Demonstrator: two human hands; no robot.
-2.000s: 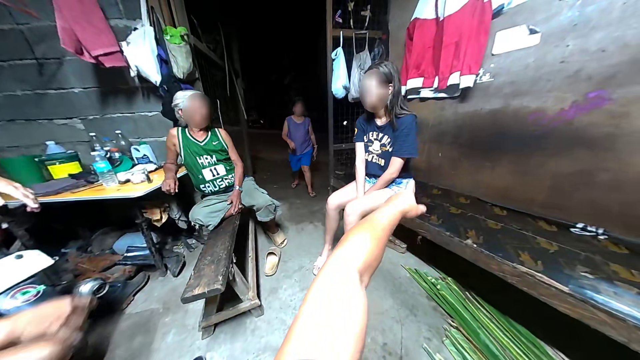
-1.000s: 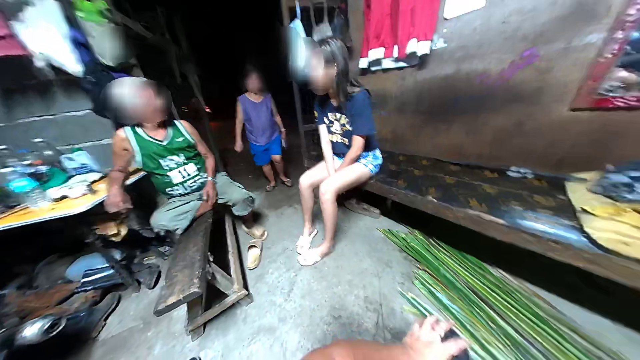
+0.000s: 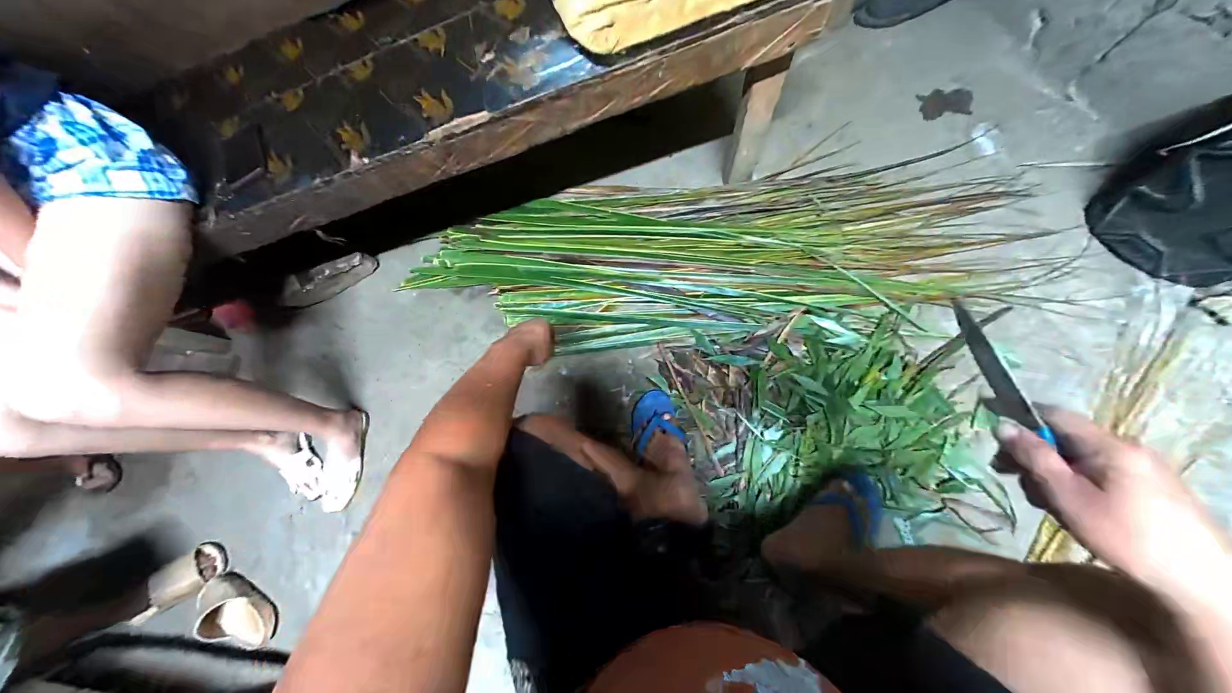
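My left hand [image 3: 531,341] is at the near left edge of a bundle of long green leaves [image 3: 616,252] lying on the floor; its fingers are mostly hidden, so whether it grips a leaf is unclear. In my right hand [image 3: 1073,472], at the right, is a knife [image 3: 996,371] with a blue band by its handle, the blade pointing up and to the left. Between the knife and my legs lies a heap of cut leaf pieces [image 3: 847,404], around my feet in blue flip-flops [image 3: 656,414].
A low wooden bench [image 3: 577,101] with a patterned cover runs behind the leaves. To the left a person's legs [image 3: 115,289] reach toward me, with sandals [image 3: 236,611] on the floor nearby. A black bag [image 3: 1169,207] lies at the far right; dry stalks [image 3: 1141,375] are near my right hand.
The view has swung down and right, from the seated people to the leaves and my feet. My right hand with the knife now shows.
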